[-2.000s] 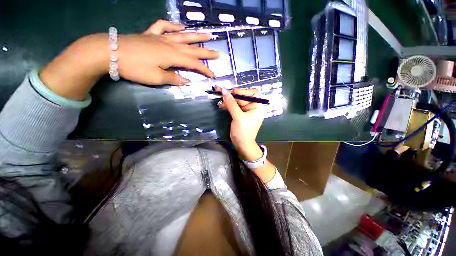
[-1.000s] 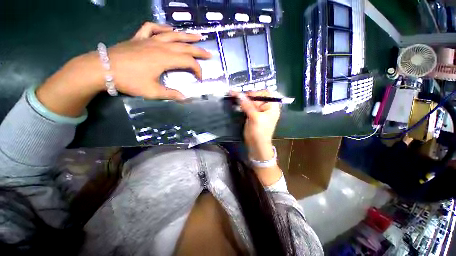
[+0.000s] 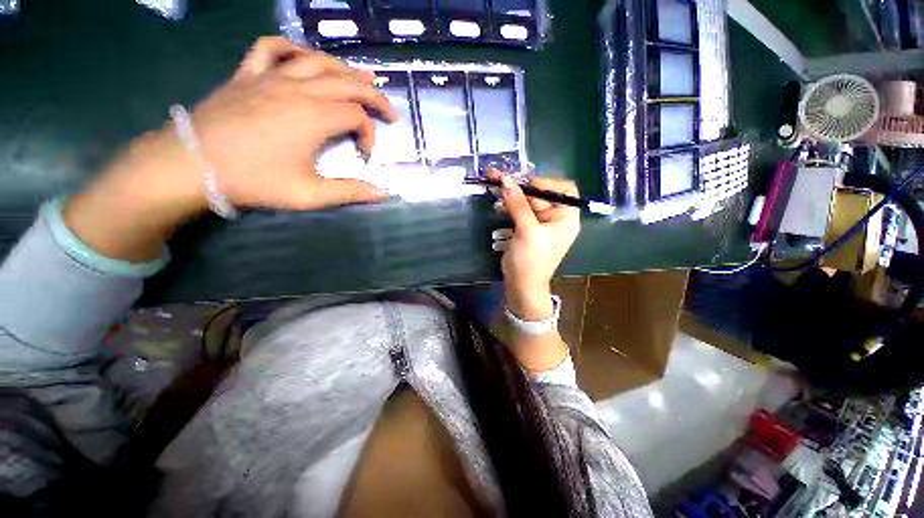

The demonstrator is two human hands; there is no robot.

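A black four-window panel lies on the green bench in front of me. My left hand lies over its left end, fingers spread, thumb at its near edge, hiding the leftmost window. My right hand holds a thin black stick with a pale end at the panel's near right edge. A bright, glossy white strip runs along that near edge between the hands; its details are washed out. Small white pieces show beside my right fingers. Whether my left hand grips anything cannot be told.
A panel with white ovals lies beyond the work. A film-edged panel stack stands at right, with a grid of white ovals beside it. A small fan and a phone-like device are farther right. An open cardboard box is below the bench edge.
The clear sheet with white marks near the bench edge is no longer seen there. My right hand has moved right with the stick. The view has shifted, so bench items appear farther left.
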